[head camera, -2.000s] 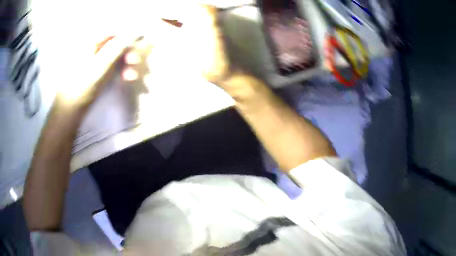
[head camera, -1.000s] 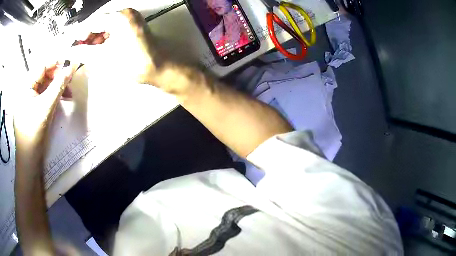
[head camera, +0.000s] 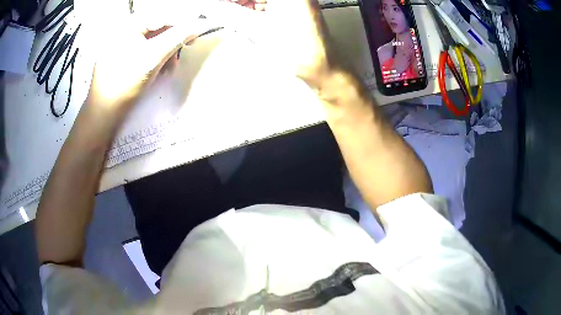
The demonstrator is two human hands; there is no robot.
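A thin dark strip or cord lies or hangs in a shallow curve between my hands, over the bright white tabletop. Its lower end meets the fingertips of my left hand, which is washed out by glare. My right hand is at the top, almost white with glare, its fingertips partly at the picture's upper edge. Whether either hand grips the strip cannot be seen. No tool shows in the hands.
Looped black cords lie at the table's left. A smartphone showing a video and red-and-yellow-handled scissors lie on the right. Printed scale marks run along the near edge. Pale sheets and crumpled scraps are below the right side.
The view has swung left, so phone and scissors appear farther right and the looped cords are back in view. The hands are farther apart than one second ago, with the dark strip visible between them.
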